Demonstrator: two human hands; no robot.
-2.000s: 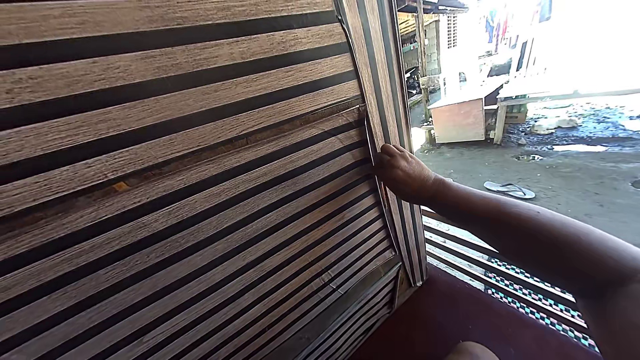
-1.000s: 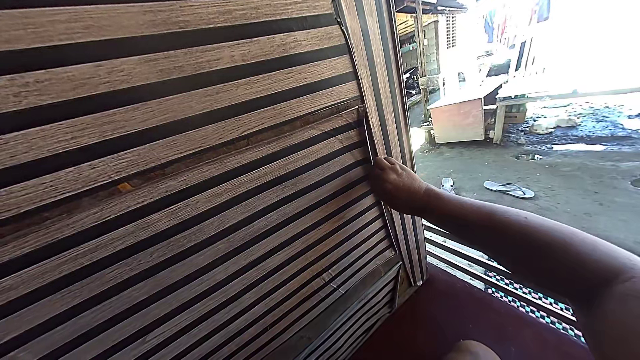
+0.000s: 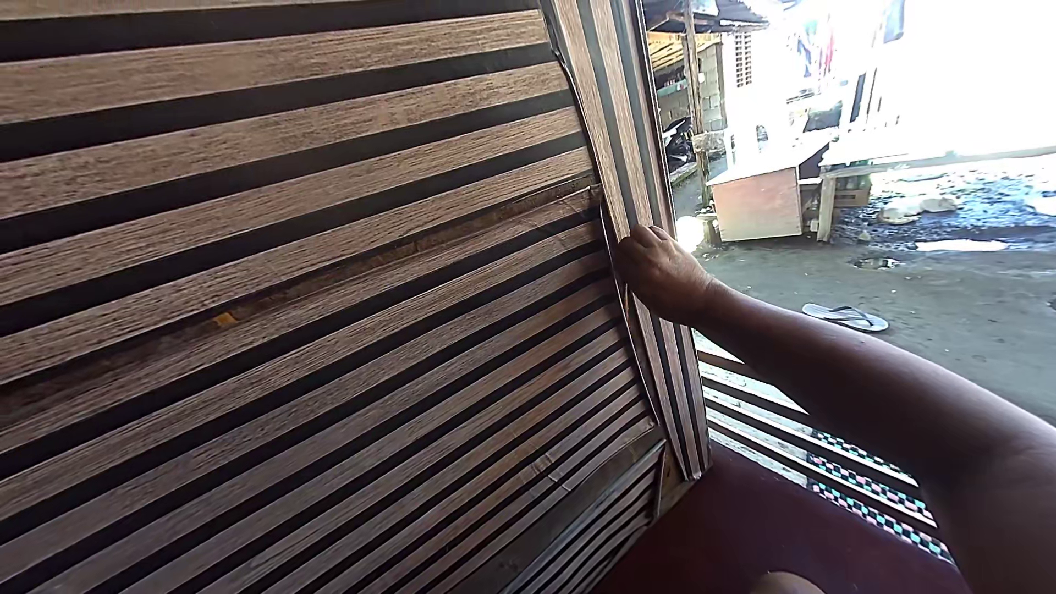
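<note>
My right hand (image 3: 664,272) reaches in from the right, its fingers curled at the loose right edge of a striped wood-grain covering sheet (image 3: 462,330). Whether the fingers pinch that edge or only press on it cannot be told. Beside the hand runs an upright strip with vertical wood-grain stripes (image 3: 615,124), at the wall's right end. A long slit with brown backing (image 3: 379,256) crosses the sheet, and the sheet's right edge stands off the strip in a wavy line. My left hand is out of view.
A dark red surface (image 3: 742,528) lies below the wall, with a rounded bit of skin at the bottom edge. Slatted rails (image 3: 759,412) stand at the right. Outside are a flip-flop (image 3: 846,317) on grey ground, a wooden box-like stand (image 3: 759,206) and puddles.
My right hand has shifted slightly along the sheet's edge, staying against it. Two flip-flops showed one second ago; now the arm covers the area near one of them.
</note>
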